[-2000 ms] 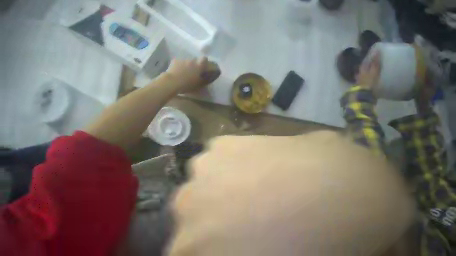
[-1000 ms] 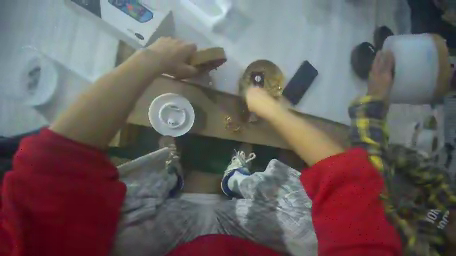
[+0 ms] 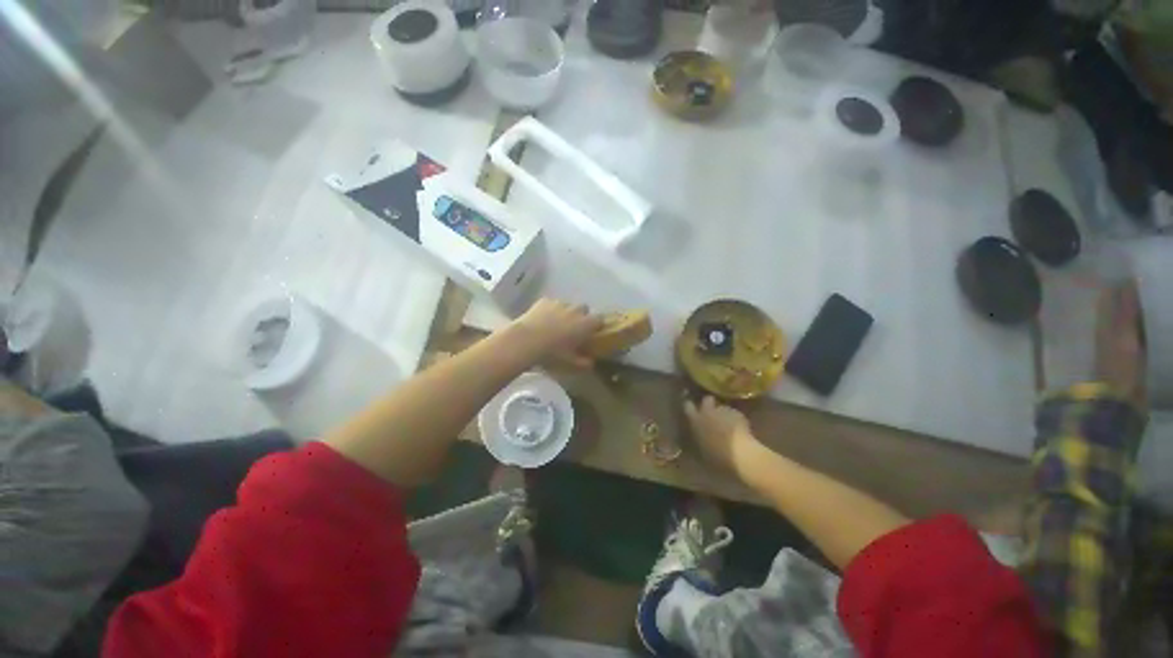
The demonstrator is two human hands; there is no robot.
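My left hand (image 3: 556,330) grips a gold-brown base shell (image 3: 620,334), held tilted over the board edge. A second gold base shell (image 3: 753,337) lies open side up, with a small black square fitting (image 3: 715,337) with a pale middle inside it and small bits beside the fitting. My right hand (image 3: 715,427) is just below that shell at the board edge; its fingertips are small and blurred, and I cannot tell whether they hold anything. Small brassy bits (image 3: 660,444) lie on the board edge to its left.
A white round lid (image 3: 526,420) is near my knees. A phone (image 3: 831,343) lies right of the shell. A product box (image 3: 444,229) and white frame (image 3: 570,183) stand beyond. Dark discs (image 3: 998,279) lie right, near a neighbour's checked sleeve (image 3: 1087,476). White housings (image 3: 422,52) are at the back.
My view has lifted, showing more of the far table. My right hand has moved from over the lying shell to the board edge below it. The neighbour's large gold-banded drum is out of view.
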